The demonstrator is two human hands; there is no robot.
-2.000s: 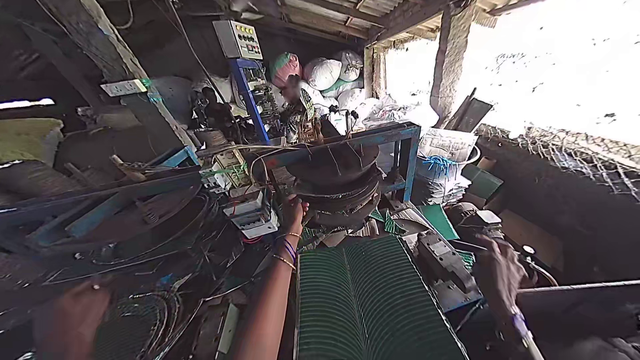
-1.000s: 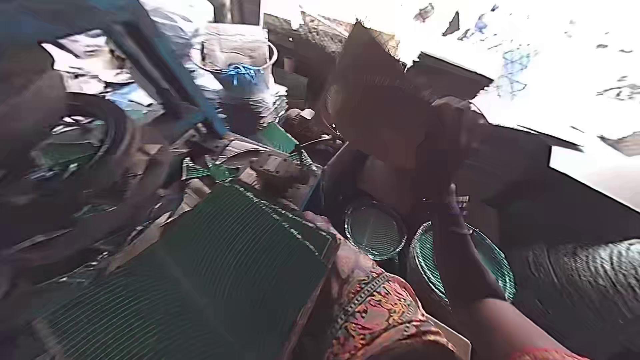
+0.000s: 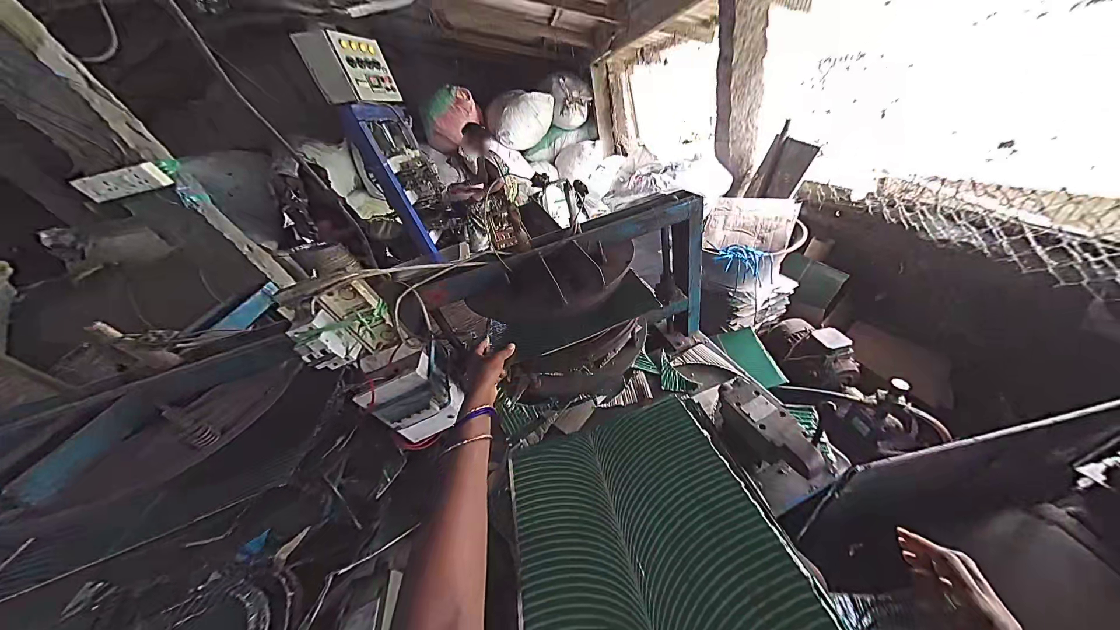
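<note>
My left hand (image 3: 490, 363), with bangles on the wrist, reaches to the left front corner of a dark green sheet (image 3: 569, 328). Its fingers are at that corner; whether they grip it cannot be told. The sheet lies in a blue-framed press (image 3: 691, 262), between a round upper die (image 3: 569, 280) and the round lower part (image 3: 586, 363). Low at the right, my right hand (image 3: 949, 573) is empty, fingers apart. Between my arms lie green ribbed sheets (image 3: 647, 516) with curved lines.
A metal block (image 3: 761, 429) sits right of the ribbed sheets. A switch box (image 3: 411, 402) is beside my left forearm. A control box (image 3: 350, 66) stands behind, near a person (image 3: 477, 144) and full sacks (image 3: 521, 118). Scraps surround the press; a dark panel edge (image 3: 989, 437) crosses the right.
The view has swung back left to the press. A second ago my right hand held dark sheet pieces at the right; now it is empty. My left hand is at the press again.
</note>
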